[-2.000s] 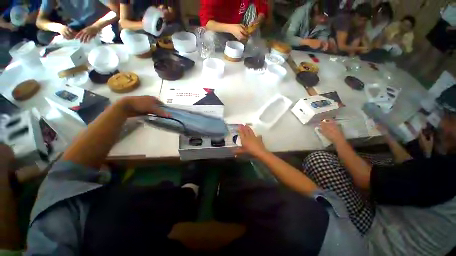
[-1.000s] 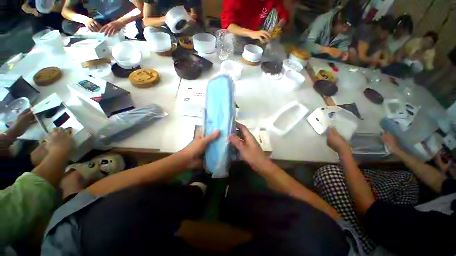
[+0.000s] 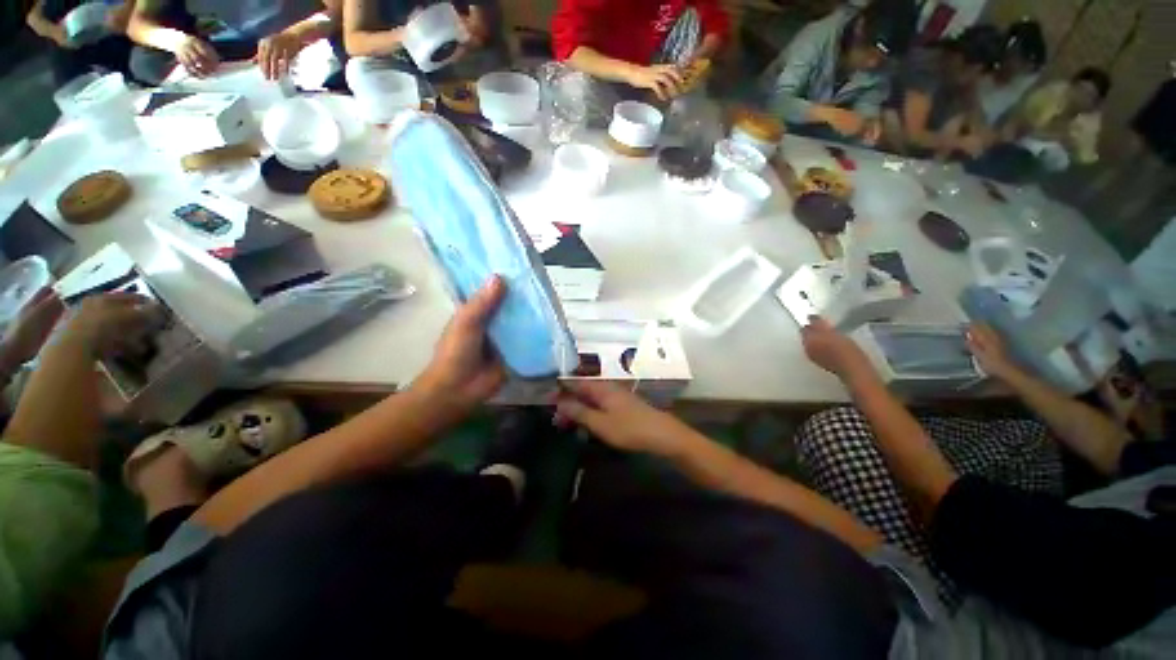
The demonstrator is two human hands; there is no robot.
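Note:
A long, rounded slab with a pale blue, shiny face, likely a mirror dash cam in clear film, is held up tilted, its top leaning left. My left hand grips it near its lower end, thumb on the face. My right hand is at its bottom corner, fingertips close together; it seems to pinch the edge or film there. The open box lies behind my hands at the table edge, partly hidden, with dark round cutouts showing. The white box lid with a black-and-red corner lies behind it, partly covered by the slab.
A white frame-shaped tray lies right of the box. A bagged slab and printed box lie left. White bowls and brown discs stand farther back. Neighbours' hands work on boxes at both sides; people sit across the table.
The slab went from lying over the box to upright between both hands, then tilted left. My right hand moved down to its lower corner. The right neighbour's slab now sits in a box.

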